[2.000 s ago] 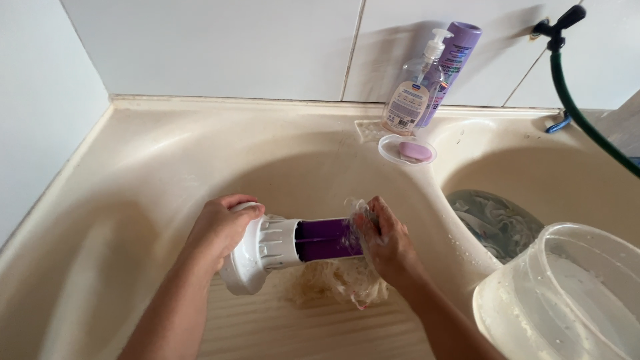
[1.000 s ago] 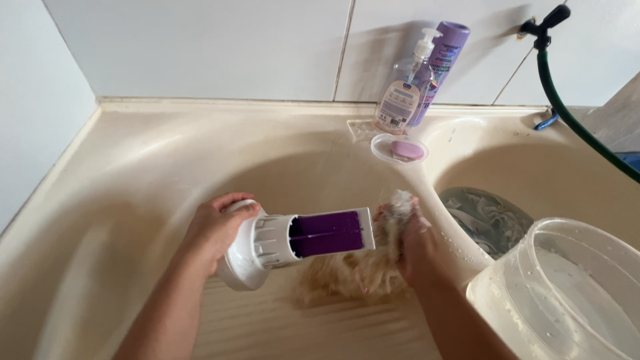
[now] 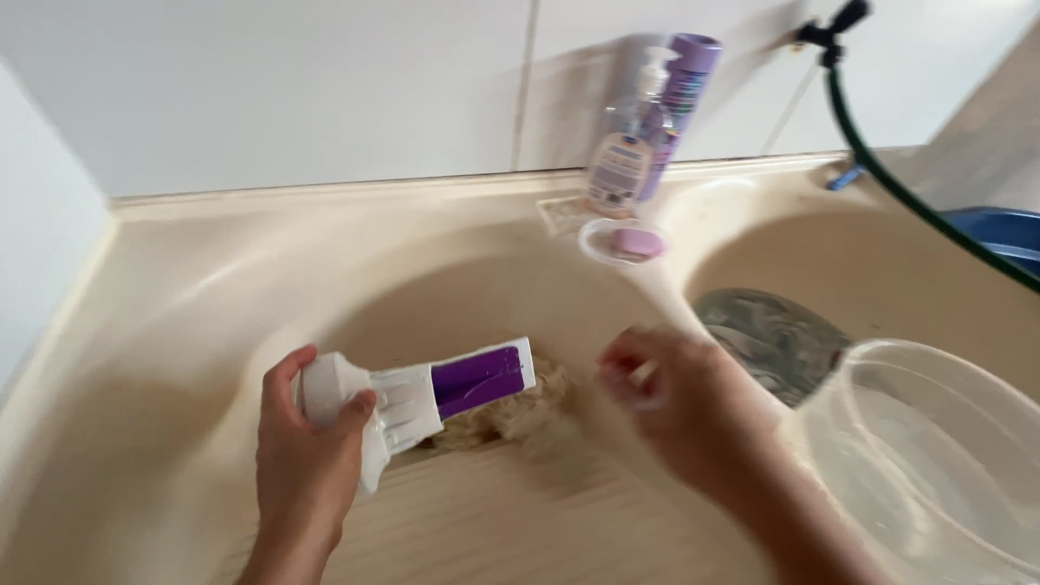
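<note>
My left hand (image 3: 313,439) grips the white ribbed end of a white and purple plastic tool (image 3: 479,382), whose purple part points to the right and slightly up. Its exact kind is unclear. Under and behind the tool, a clump of pale, wet fibrous material (image 3: 528,414) lies in the cream basin (image 3: 390,520). My right hand (image 3: 666,390) is raised to the right of the tool, apart from it, and blurred by motion. Its fingers are curled, and whether something small is between them cannot be told.
A pump bottle (image 3: 621,166) and a purple bottle (image 3: 691,89) stand on the back ledge by a dish of pink soap (image 3: 638,242). At right are a water-filled basin with cloth (image 3: 764,333), a clear plastic tub (image 3: 918,455), a green hose (image 3: 877,171) and a blue basin (image 3: 995,231).
My right hand has come away from the tool and the fibrous clump, toward the right. The tool's purple part, earlier partly covered by that hand, is uncovered and tilts upward more.
</note>
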